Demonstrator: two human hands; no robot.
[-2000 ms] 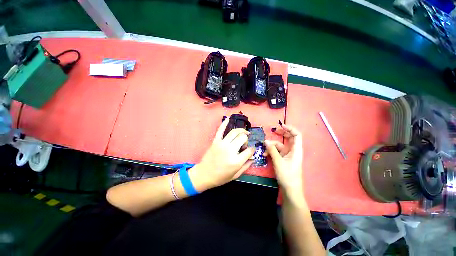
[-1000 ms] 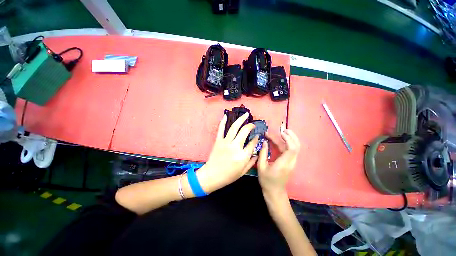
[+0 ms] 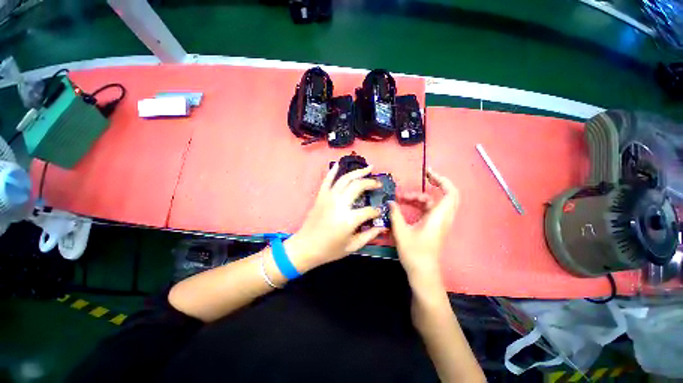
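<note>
A black camcorder body (image 3: 350,164) lies on the red mat near its front edge, mostly covered by my left hand. Its flip-out screen unit (image 3: 384,191) lies at its right side, with an open, silvery-speckled lower part. My left hand (image 3: 338,214) holds the body and screen unit, fingers spread over them. My right hand (image 3: 424,227) is at the screen unit's right edge, thumb near it and index finger raised. Whether a small part is between its fingertips cannot be told. A blue strap (image 3: 284,256) is around my left wrist.
Two black camcorders (image 3: 311,102) with screen units stand behind. A white stick (image 3: 499,179) lies right, beside an olive motorised appliance (image 3: 595,230). A green box (image 3: 66,129), a white packet (image 3: 163,107) and part of a fan (image 3: 12,187) are left. Plastic bags (image 3: 573,334) hang lower right.
A small dark item at my right fingertips two seconds ago no longer shows there. My right thumb has moved along the screen unit's edge. My left hand still holds the device. The view has shifted slightly.
</note>
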